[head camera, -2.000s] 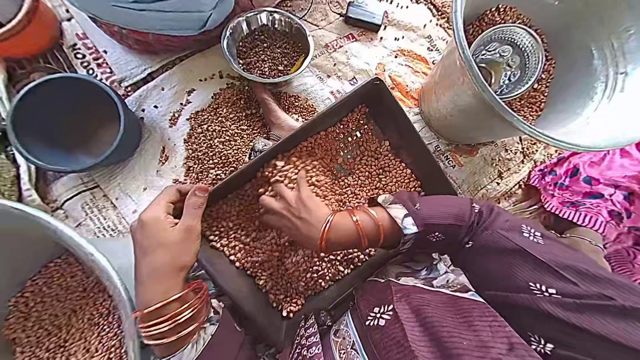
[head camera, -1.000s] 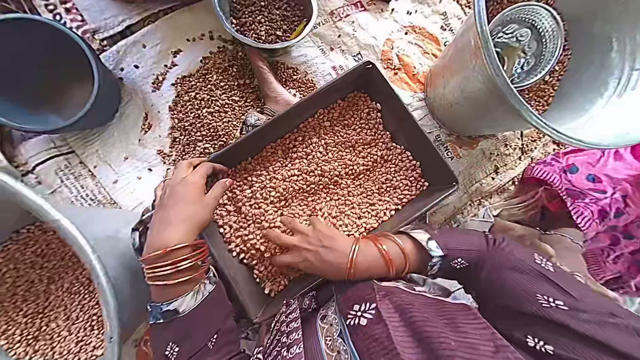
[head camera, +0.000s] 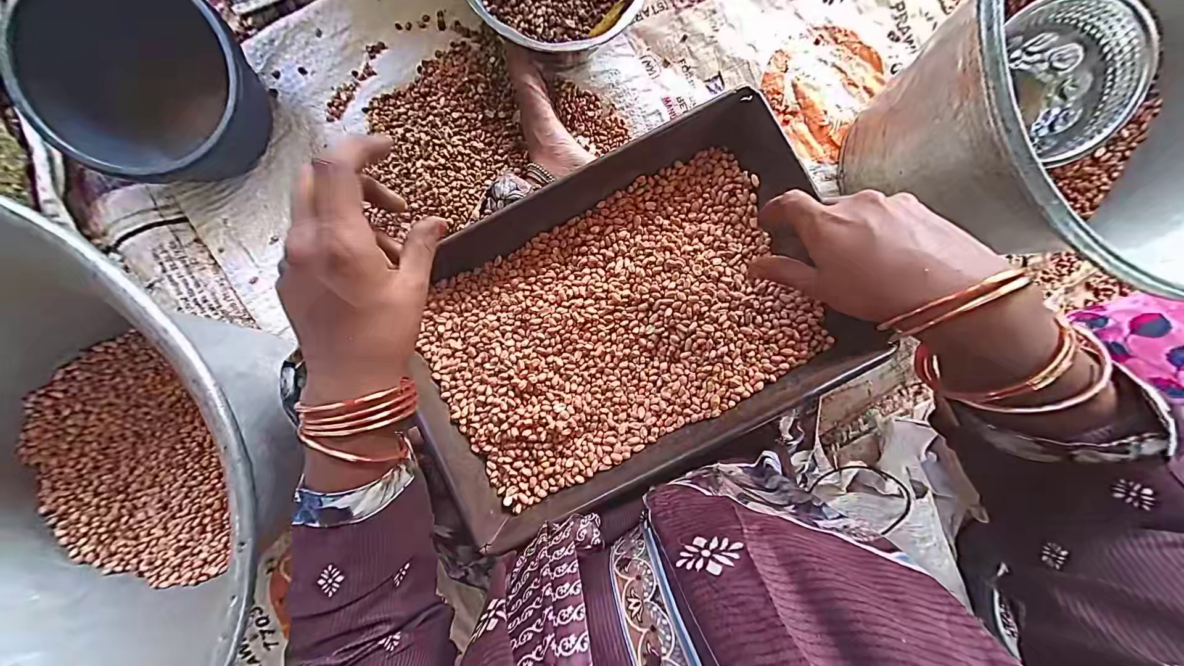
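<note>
A dark rectangular tray (head camera: 518, 227) lies tilted in front of my body, with a thick layer of reddish-brown peanut kernels (head camera: 620, 324) spread in it. My left hand (head camera: 356, 268), blurred, is raised at the tray's left edge with fingers apart and holds nothing. At the right side, my right hand (head camera: 865, 254) has its thumb and fingers over the tray's wall, gripping it beside the kernels. Both wrists wear orange-gold bangles.
A large metal pot (head camera: 194, 370) with kernels stands at left, a dark bucket (head camera: 231, 120) upper left. Beyond the tray are a kernel pile (head camera: 444, 120), a bare foot (head camera: 546, 129) and a metal bowl (head camera: 555, 44). At right, another metal pot (head camera: 934, 139) holds a perforated strainer (head camera: 1101, 139).
My right hand has moved from the kernels to the tray's right wall. My left hand has come off the tray's left rim and opened. The kernels lie more evenly than two seconds ago.
</note>
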